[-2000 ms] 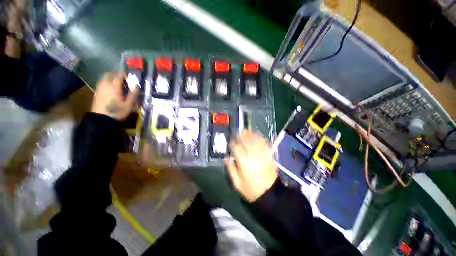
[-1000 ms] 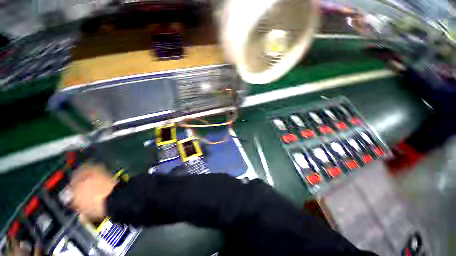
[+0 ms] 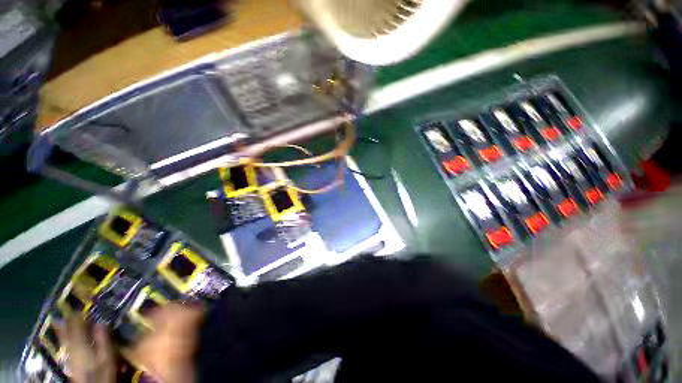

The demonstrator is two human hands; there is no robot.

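The near blister tray (image 3: 142, 262) lies tilted at the lower left. It holds several keypad phones face up, with yellow frames round dark screens, such as one keypad phone (image 3: 182, 268) near its right side. My right hand (image 3: 170, 340) is over the tray's lower right part, at a yellow-framed phone. My left hand (image 3: 86, 350) is beside it, over the tray's lower left part. Both hands are blurred, and their fingertips and any grip cannot be made out. My dark right sleeve crosses the bottom of the view.
Two yellow-framed phones (image 3: 283, 200) lie by blue plates (image 3: 348, 217) and orange-brown cables (image 3: 329, 158). The tester (image 3: 161, 123) stands behind, under a wooden shelf (image 3: 112, 67). A cream fan (image 3: 374, 37) is at the top. Another phone tray (image 3: 478, 176) lies right, its phones showing red-orange patches.
The view has swung from the near tray toward the tester and right-hand tray. The near tray's phones mostly showed red-orange patches before; several now show yellow frames. My right hand is lower in view.
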